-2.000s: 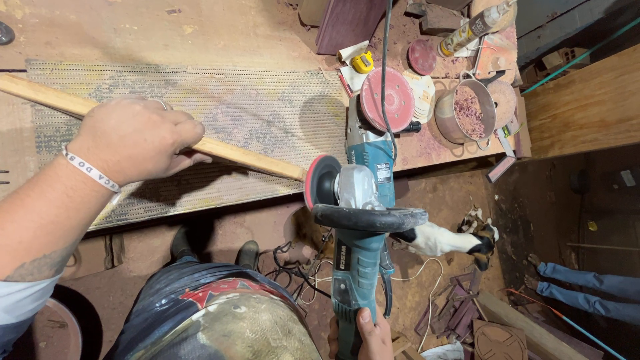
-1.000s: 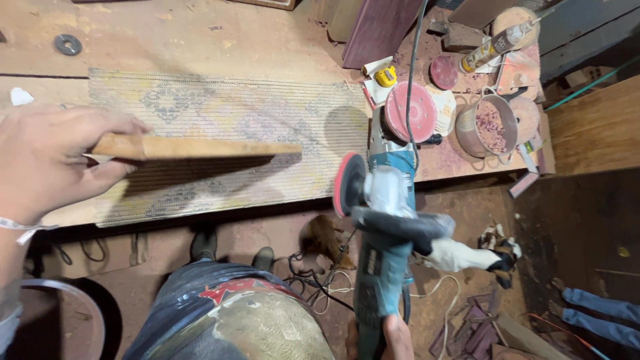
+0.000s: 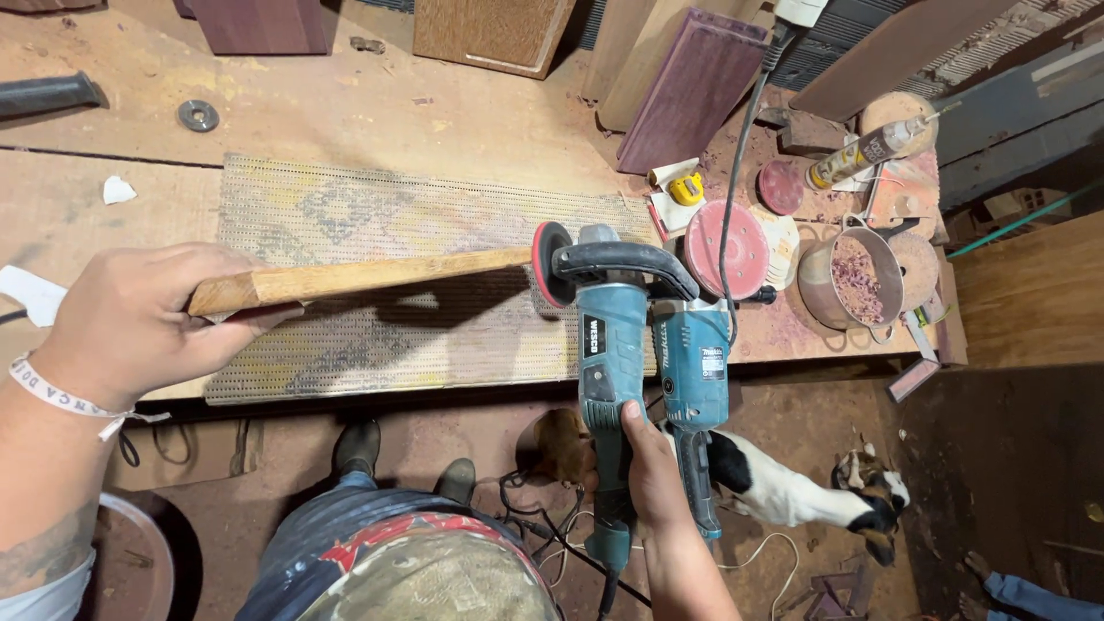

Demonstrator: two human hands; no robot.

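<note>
My left hand (image 3: 164,319) grips one end of a long wooden piece (image 3: 371,280), held edge-on above a perforated mat (image 3: 345,345) on the workbench. The far end of the piece meets the red-edged sanding disc (image 3: 549,263) of a teal Wesco angle polisher (image 3: 612,345). My right hand (image 3: 647,466) is wrapped around the polisher's body near its rear. A black loop handle (image 3: 634,256) crosses the tool's head. Just right of it lies a teal Makita sander (image 3: 693,362) with a pink disc (image 3: 727,250).
A metal pot (image 3: 849,278) of shavings, a yellow tape measure (image 3: 686,189) and a glue tube (image 3: 871,153) are on the right. Purple boards (image 3: 690,90) lean at the back. A power cable (image 3: 743,172) hangs across the bench. A dog (image 3: 793,483) and cords are on the floor.
The wooden piece was at the disc two seconds ago, apart from it one second ago, and is at the disc again. My left hand now holds it by its end. The view has shifted.
</note>
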